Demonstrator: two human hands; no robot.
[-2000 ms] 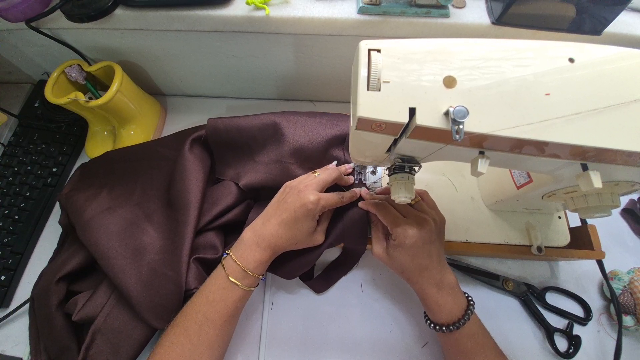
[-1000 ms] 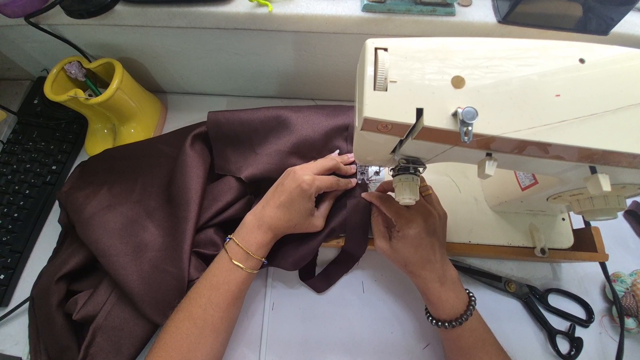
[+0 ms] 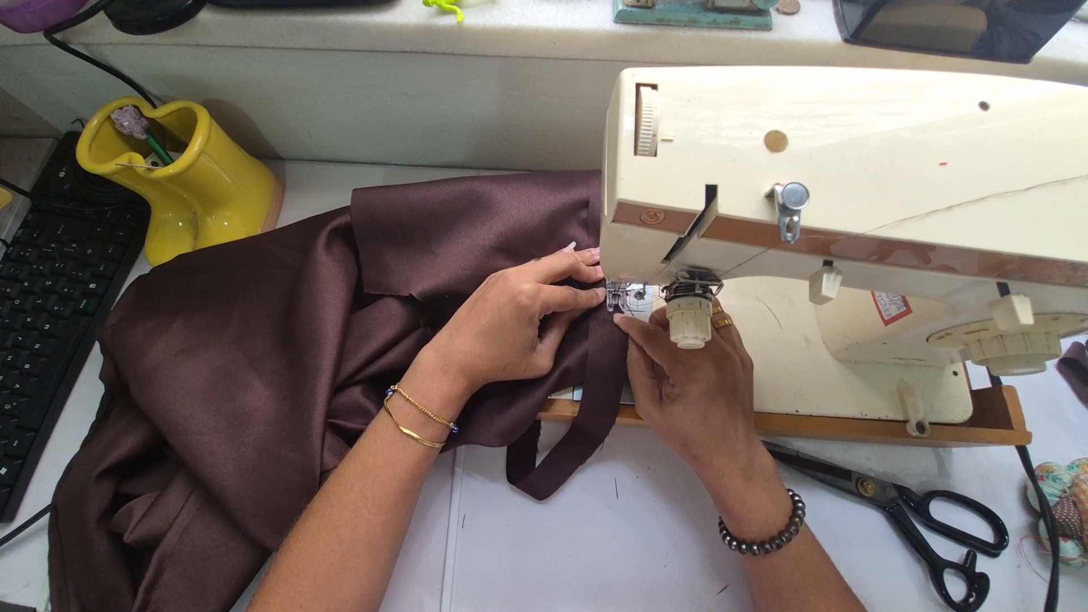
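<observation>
Dark brown satin-like fabric (image 3: 229, 365) spreads from the left to the presser foot (image 3: 614, 296) of a cream sewing machine (image 3: 833, 153). My left hand (image 3: 510, 327) rests on the fabric just left of the foot, fingertips pressing it beside the foot. My right hand (image 3: 697, 378) is below and right of the foot, thumb and index finger pinching the edge of a narrow brown fabric strip (image 3: 602, 382). The strip hangs down in a loop over the machine's front edge. The machine head hides part of the fabric, and a dial partly covers my right fingers.
Black-handled fabric shears (image 3: 892, 497) lie at the lower right, near a patterned pincushion (image 3: 1067, 510) and a black cord. A yellow boot-shaped ceramic holder (image 3: 195, 183) and a black keyboard (image 3: 64, 306) are at the left. A wooden machine base (image 3: 850, 427) edges the work area.
The strip's hanging loop now lies lower and more open than two seconds ago. Both hands stay near the presser foot, with my right fingers slightly shifted.
</observation>
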